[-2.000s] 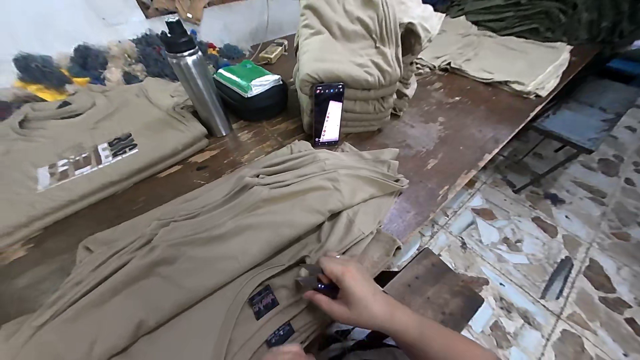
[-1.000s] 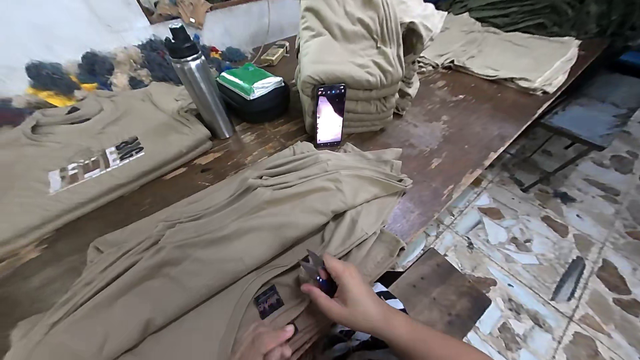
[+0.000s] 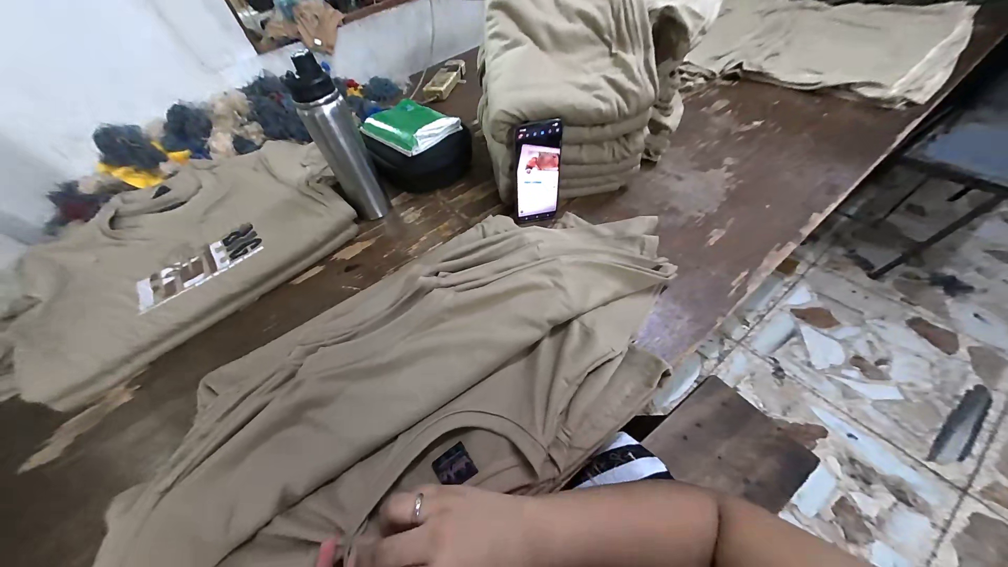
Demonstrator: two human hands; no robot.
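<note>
Tan T-shirts (image 3: 409, 331) lie in a loose stack before me, the top one with its neckline and a dark woven label (image 3: 454, 463) facing me. At the bottom edge my right hand (image 3: 441, 528), a ring on one finger, rests on the shirt just below the label, its fingers bent at the fabric; whether it pinches cloth or holds a tool is hidden. Only a fingertip of my left hand (image 3: 327, 553) shows beside it, at the lower edge. A lit smartphone (image 3: 538, 172) leans upright against a tall pile of folded tan garments (image 3: 567, 71).
A folded printed tan shirt (image 3: 197, 260) lies left. Behind it stand a steel bottle (image 3: 342, 150) and a dark case (image 3: 421, 161) under a green-and-white packet (image 3: 411, 126). Thread scraps (image 3: 189, 130) line the wall. A metal-legged stool (image 3: 965, 153) stands right of the table, on the stone floor.
My right hand has moved down and left, from beside the label to below it. The dark metal tool it held earlier is no longer visible. The phone's screen picture has changed.
</note>
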